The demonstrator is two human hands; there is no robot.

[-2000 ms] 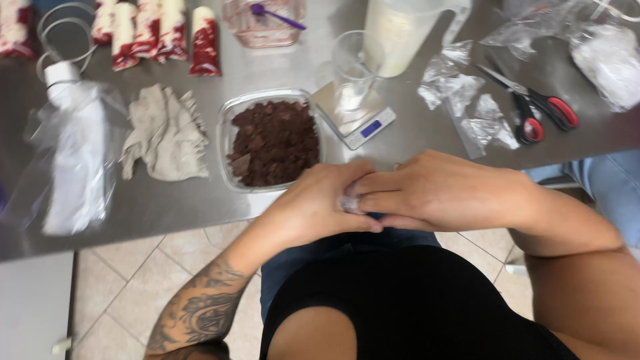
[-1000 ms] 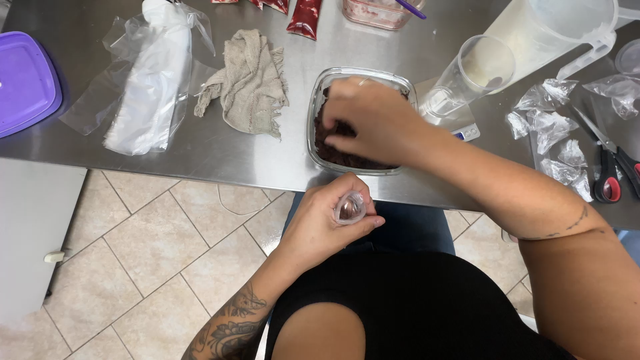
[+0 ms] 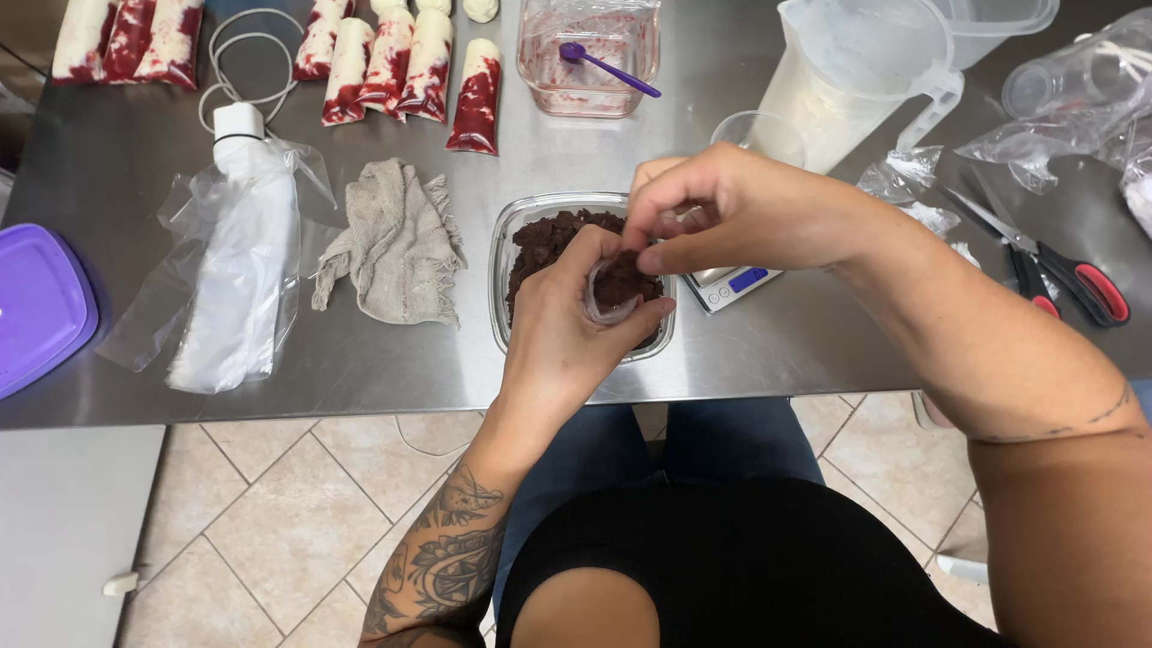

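Observation:
My left hand (image 3: pixel 567 315) is closed around a small clear plastic cup or bag mouth (image 3: pixel 607 310) with dark brown crumbs inside it. Over its opening, my right hand (image 3: pixel 693 211) pinches some brown crumbs between thumb and fingers. Both hands are above a clear square container (image 3: pixel 498 310) of chocolate-brown crumbled cake (image 3: pixel 549 238). Behind my right hand a small digital scale (image 3: pixel 733 288) is partly covered. A wrinkled beige cloth (image 3: pixel 391 247) lies left of the container.
Filled red-and-white bags (image 3: pixel 427 67) lie at the back, beside a smeared glass dish (image 3: pixel 589 99) with a purple spoon (image 3: pixel 612 70). A plastic pitcher (image 3: pixel 837 81), scissors (image 3: pixel 1035 247) and crumpled plastic are at the right. Plastic bags (image 3: pixel 238 270) and a purple lid (image 3: pixel 40 306) are at the left.
My left hand has moved up over the container with the clear holder. My right hand has lifted out of the crumbs to the holder's opening. Two seconds ago, the hands were together near the table edge.

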